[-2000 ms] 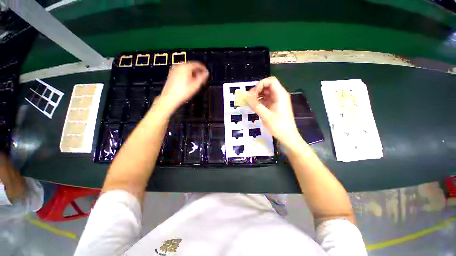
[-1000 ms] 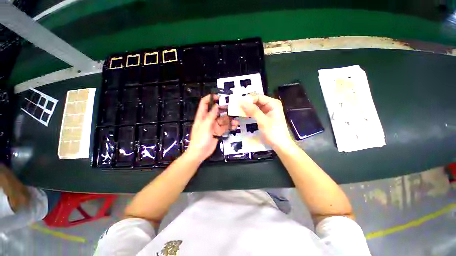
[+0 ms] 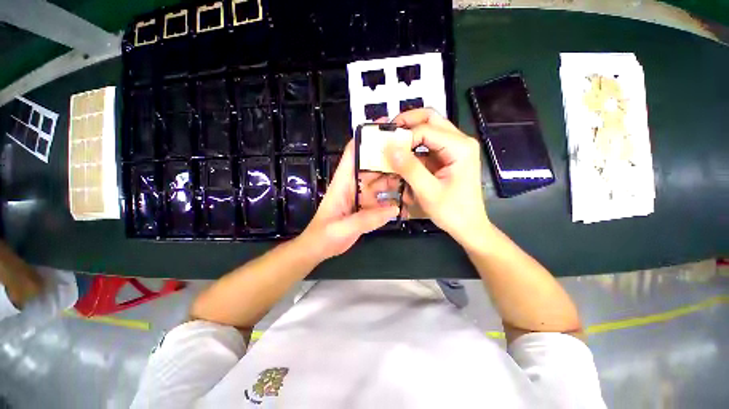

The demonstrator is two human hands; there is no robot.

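My left hand (image 3: 340, 212) holds a thin black frame (image 3: 359, 185) upright over the right part of the glossy black tray (image 3: 216, 121). My right hand (image 3: 444, 172) holds a cream adhesive piece (image 3: 376, 150) by its right side, against the upper part of the frame. Whether the piece is stuck down cannot be told. Behind the hands a white liner sheet (image 3: 389, 65) with dark notched holes lies on the tray; its lower part is mostly hidden. Four frames with yellowish outlines (image 3: 210, 16) sit in the tray's top row.
A dark glossy slab (image 3: 513, 132) lies right of the tray, and a white stack with tan bits (image 3: 611, 144) farther right. A tan adhesive sheet (image 3: 88, 152) and an empty grid liner (image 3: 32, 128) lie left. Another person's arm (image 3: 17, 275) shows at the left edge.
My left hand came back from the tray's top row with a black frame. My right hand brought the cream piece from above the liner onto the frame. The view has tilted down and closer.
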